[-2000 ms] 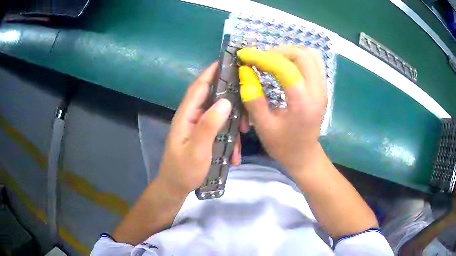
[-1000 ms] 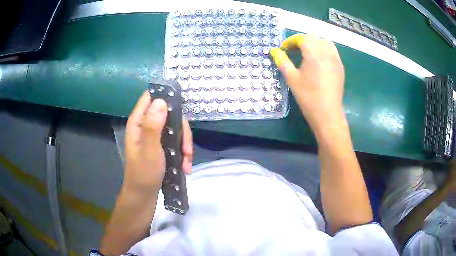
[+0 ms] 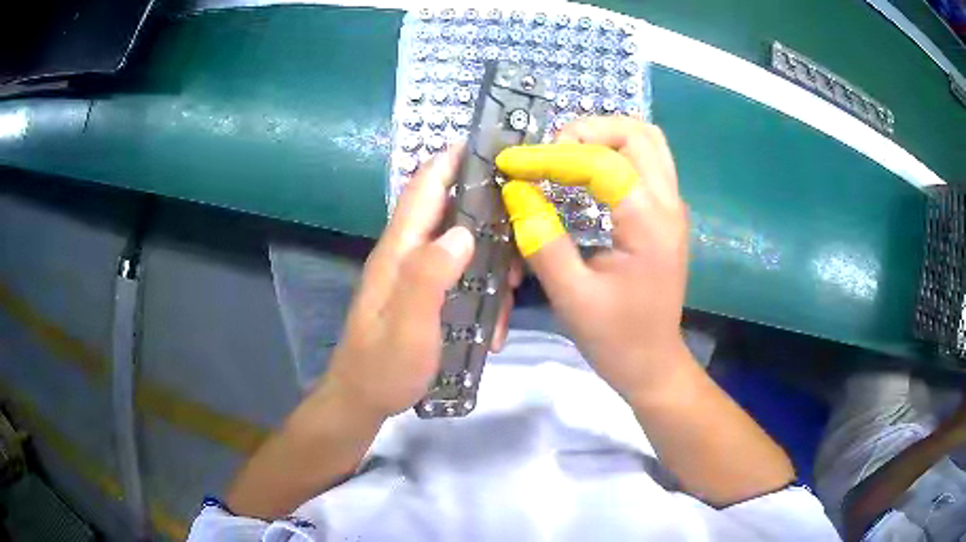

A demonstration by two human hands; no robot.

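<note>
My left hand (image 3: 408,281) is shut around a long grey bar fixture (image 3: 469,307), thumb on its face. The bar is held lengthwise in front of my body, its upper end over the clear tray. A small round component (image 3: 519,119) sits near the bar's upper end. My right hand (image 3: 604,212) wears yellow finger cots on thumb and index finger, with both tips at the bar's right side below that component. Anything between the tips is hidden. The clear tray (image 3: 434,66) holds a dense grid of silvery round components, partly covered by the bar and hands.
A single bar (image 3: 832,87) lies beyond the pale strip (image 3: 731,74) at the upper right. Dark ribbed stacked bars (image 3: 944,270) stand at the right bench edge. A dark object (image 3: 74,37) is at the upper left. Another person's arm (image 3: 900,461) shows at the lower right.
My right hand has moved left from the tray's right edge to the bar. My left hand has moved right and up with the bar, now turned to show its paler, slotted face.
</note>
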